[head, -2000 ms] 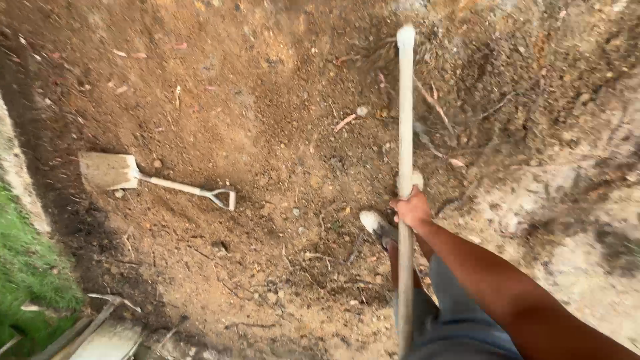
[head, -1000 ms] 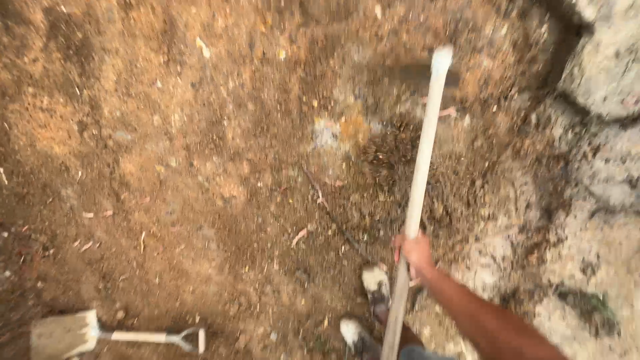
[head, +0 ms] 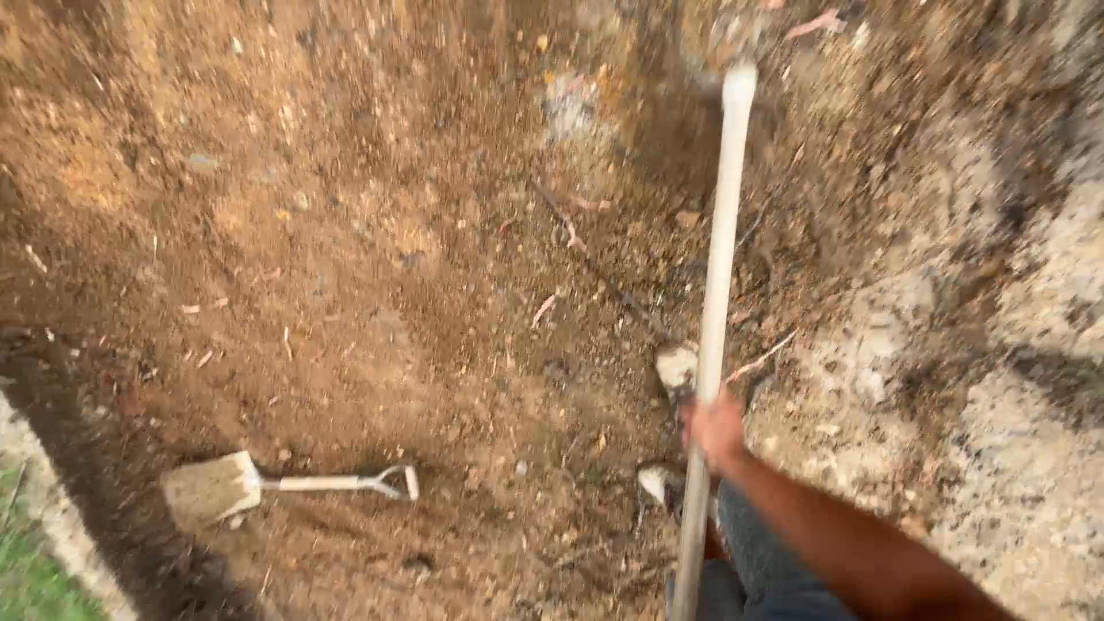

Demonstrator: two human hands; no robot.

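My right hand (head: 718,429) is closed around a long pale wooden handle (head: 723,233), which runs from the bottom edge up to a whitish rounded end. Whatever is fitted at the handle's lower end lies outside the view. My shoes (head: 677,366) stand on the dirt just left of the handle. My left hand is out of the picture. At the lower left a shovel (head: 211,490) with a D-shaped grip lies flat on the soil, away from my hand.
Loose brown soil (head: 414,345) with roots, bark strips and small stones spreads around my feet. Pale rocky ground (head: 1018,466) rises at the right. A concrete edge (head: 52,500) borders grass (head: 34,561) at the lower left.
The view has shifted over the ground. My right hand keeps its hold on the handle, and the handle leans slightly more than two seconds ago. The shovel still lies on the soil.
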